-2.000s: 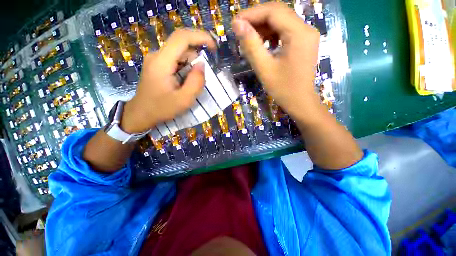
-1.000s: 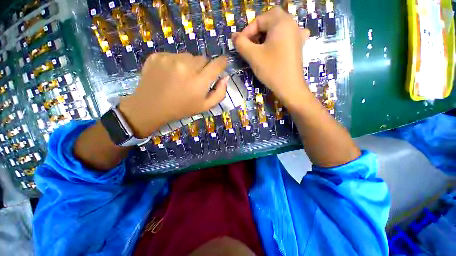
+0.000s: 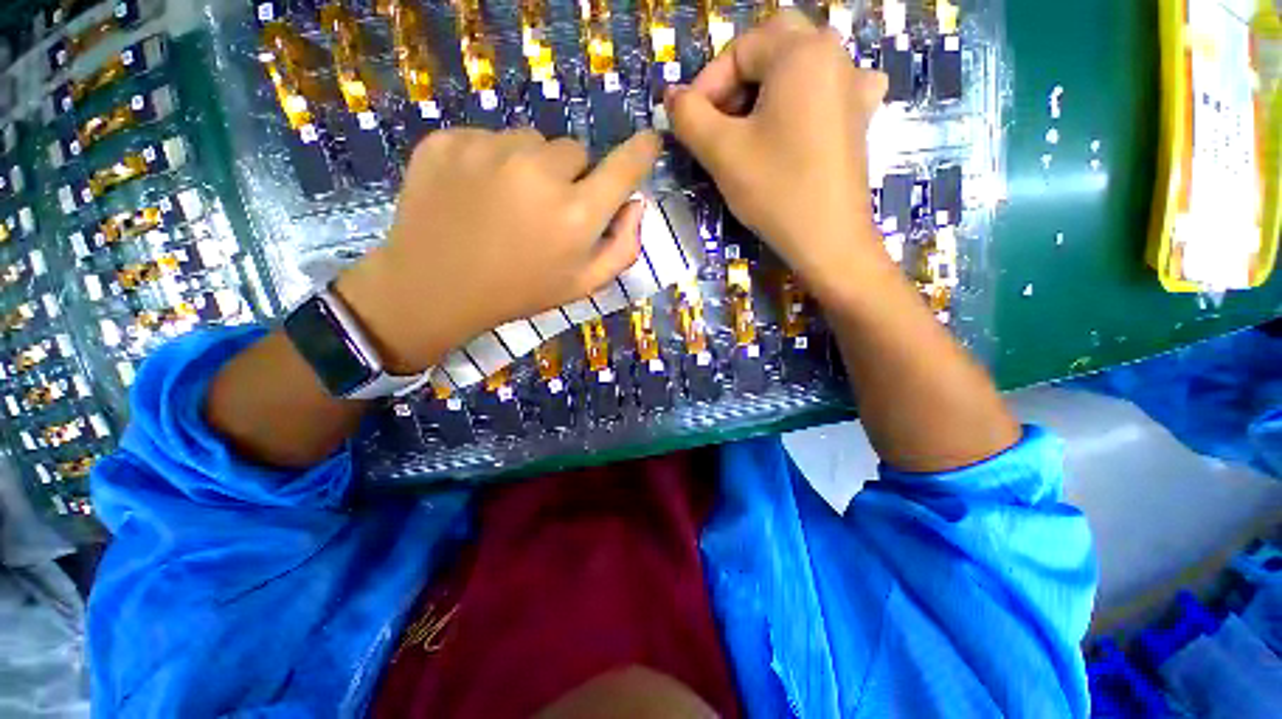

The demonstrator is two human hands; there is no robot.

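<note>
My left hand (image 3: 506,232), with a watch on its wrist, holds the white-grey adhesive sheet (image 3: 513,337), whose dark lines run across it; the hand covers part of it. Its index finger points out toward my right fingertips. My right hand (image 3: 787,155) has thumb and index finger pinched at a small pale adhesive piece (image 3: 662,118), over a black module end in the upper row. The flex circuit modules (image 3: 607,113) stand in rows in the clear blister tray (image 3: 331,225), with amber middles and black ends.
A second blister tray (image 3: 99,197) with modules lying sideways is at the left. Small white scraps (image 3: 1047,138) lie on the green mat (image 3: 1069,225) at the right. A yellow tray (image 3: 1170,183) with white papers is at the far right. Blue cloth shows at the right edge.
Both hands first moved closer together, my left hand turning palm down over the sheet and its index finger reaching toward my right fingertips. In the last second they have barely moved; the view has shifted slightly.
</note>
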